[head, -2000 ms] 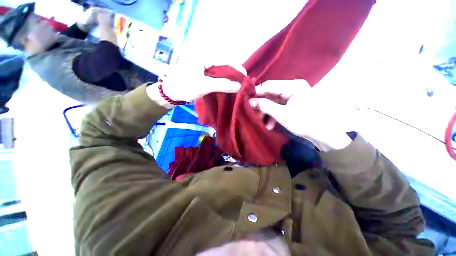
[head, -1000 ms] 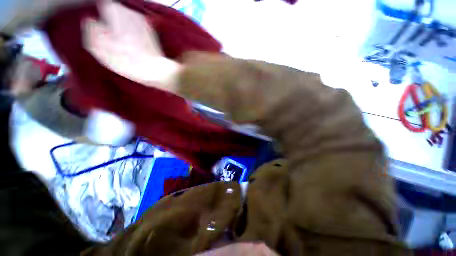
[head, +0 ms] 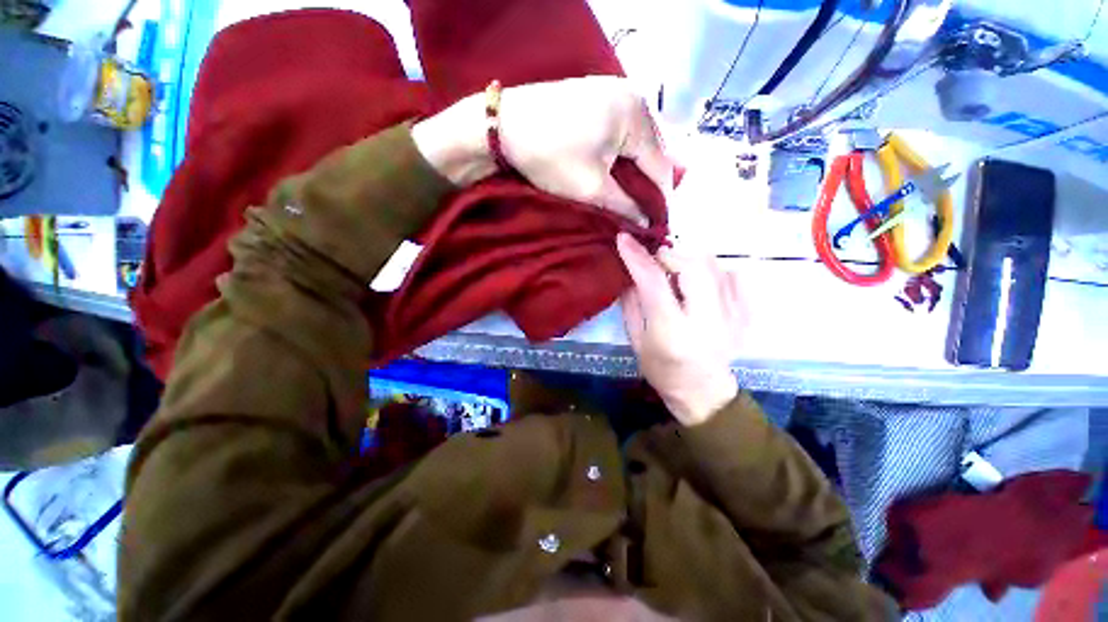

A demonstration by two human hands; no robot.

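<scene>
A dark red garment (head: 286, 91) lies over the left of the white machine table and hangs over its front edge. My left hand (head: 571, 140), with a bead bracelet at the wrist, holds a folded edge of the garment. My right hand (head: 687, 310) pinches the same edge from the front with its fingertips. A small white label (head: 396, 266) shows on the cloth near my left sleeve. The presser foot (head: 747, 158) is just right of and beyond my hands, apart from the cloth edge.
Scissors with red and yellow handles (head: 838, 219) lie right of the needle, with blue snips across them. Red scraps (head: 920, 290) and a black smartphone (head: 1002, 261) lie beside them. Dark red cloth (head: 996, 535) is below the table at right. Part of a person (head: 73, 389) shows at left.
The garment has come from up in front of me, then swung left, down onto the table. Both hands now meet at its edge near the needle. The view has turned toward the machine.
</scene>
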